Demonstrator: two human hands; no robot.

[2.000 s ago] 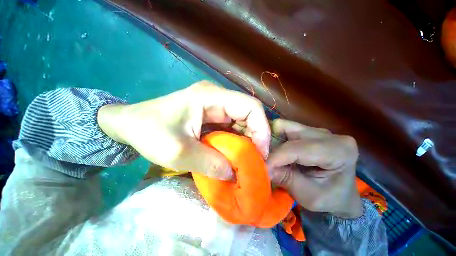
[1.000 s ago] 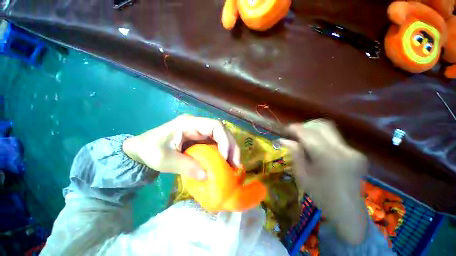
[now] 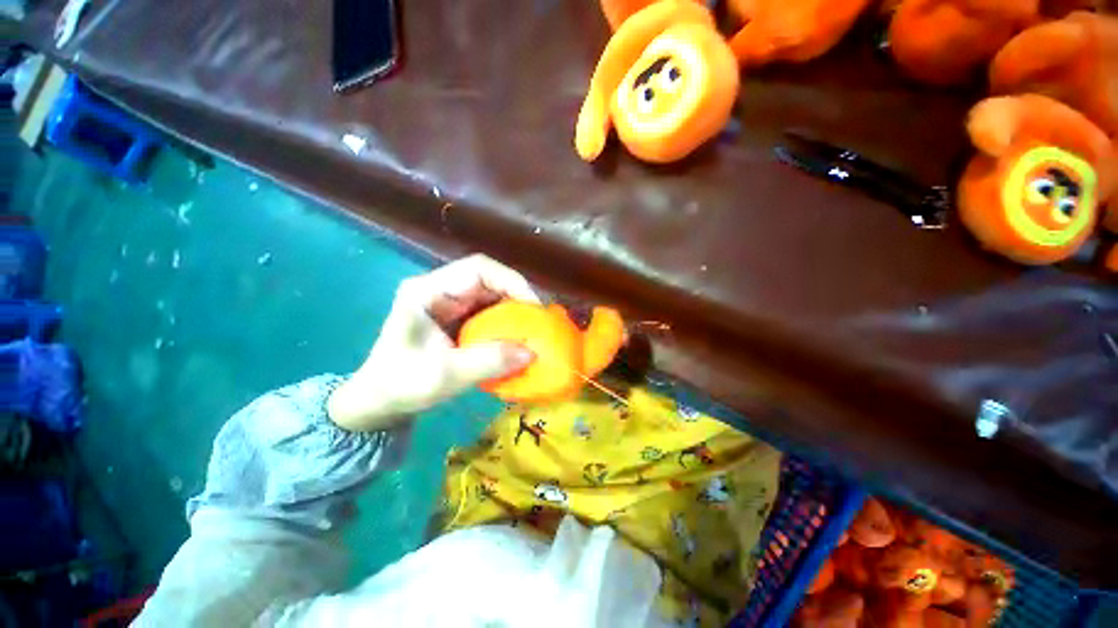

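Note:
An orange plush toy point(image 3: 527, 350) is held above my lap, near the table's edge. My left hand point(image 3: 448, 337) grips it from its left side, thumb on top. A small orange lobe sticks out at the toy's right. A thin pale orange thread point(image 3: 604, 390) runs from the toy down to the right over the yellow printed cloth point(image 3: 589, 472). My right hand is not in view. Black thread snips point(image 3: 858, 178) lie on the brown table covering point(image 3: 748, 264).
Orange plush toys with yellow-ringed faces point(image 3: 668, 92) lie on the table's far side. A black phone point(image 3: 365, 43) lies at the upper left. A blue crate point(image 3: 803, 540) of orange pieces stands right of my lap. A small white scrap point(image 3: 992, 418) lies near the table edge.
My right hand has left the picture. My left hand still holds the toy, now turned and slightly higher in view. The view has shifted, showing more of the table's far side.

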